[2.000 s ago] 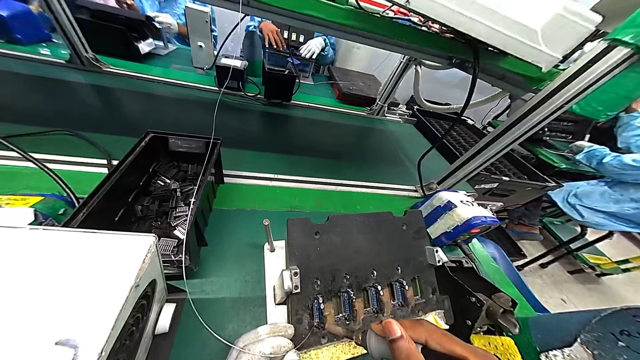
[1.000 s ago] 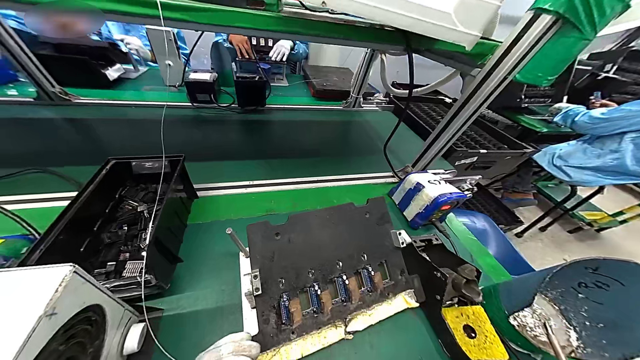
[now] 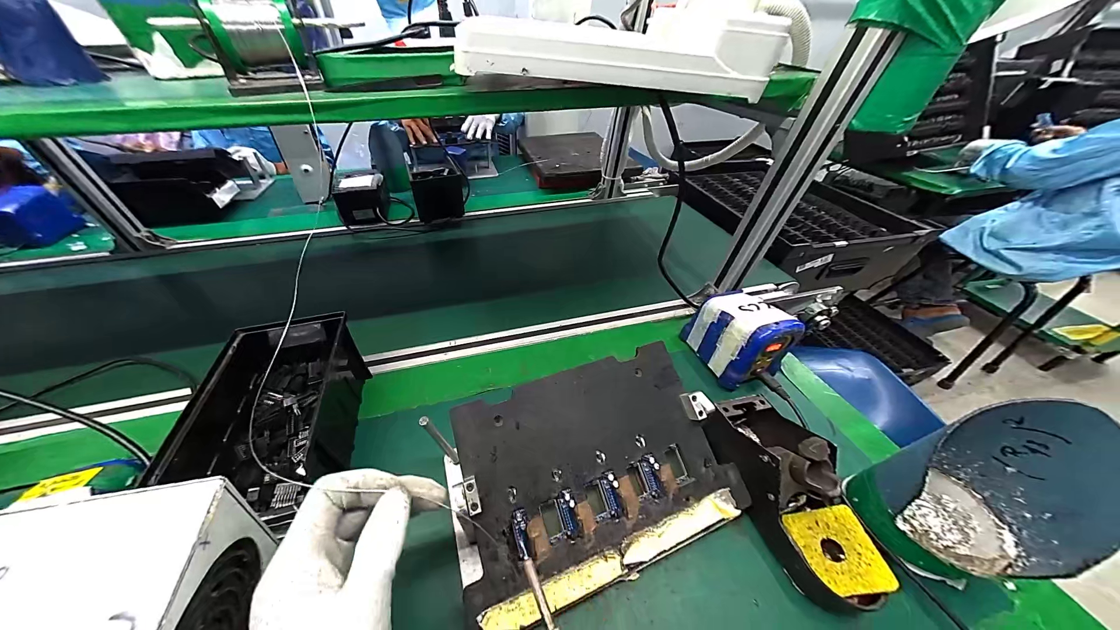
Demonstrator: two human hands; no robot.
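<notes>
My left hand (image 3: 341, 542), in a white glove, pinches a thin solder wire (image 3: 302, 254) left of a black fixture plate (image 3: 569, 420). The wire's end reaches toward the leftmost of several small blue circuit boards (image 3: 610, 494) seated in the plate's slots. A soldering iron (image 3: 535, 588) rises from the bottom edge, its tip at that leftmost board. My right hand is out of view, so its hold on the iron is hidden. Worn yellow-white tape (image 3: 647, 538) covers the plate's front edge. The wire runs down from a solder spool (image 3: 249, 35) on the shelf.
A black bin of small parts (image 3: 289, 411) and a white fan unit (image 3: 114, 560) stand left. Right are a blue soldering station (image 3: 744, 337), an iron stand with yellow sponge (image 3: 840, 551) and a cut-open container (image 3: 1032, 472). Coworkers in blue sit beyond and at right.
The iron, over the container at right a second ago, now touches down at the leftmost board. My left hand has risen beside the plate. My right hand, at the plate two seconds ago, is out of view.
</notes>
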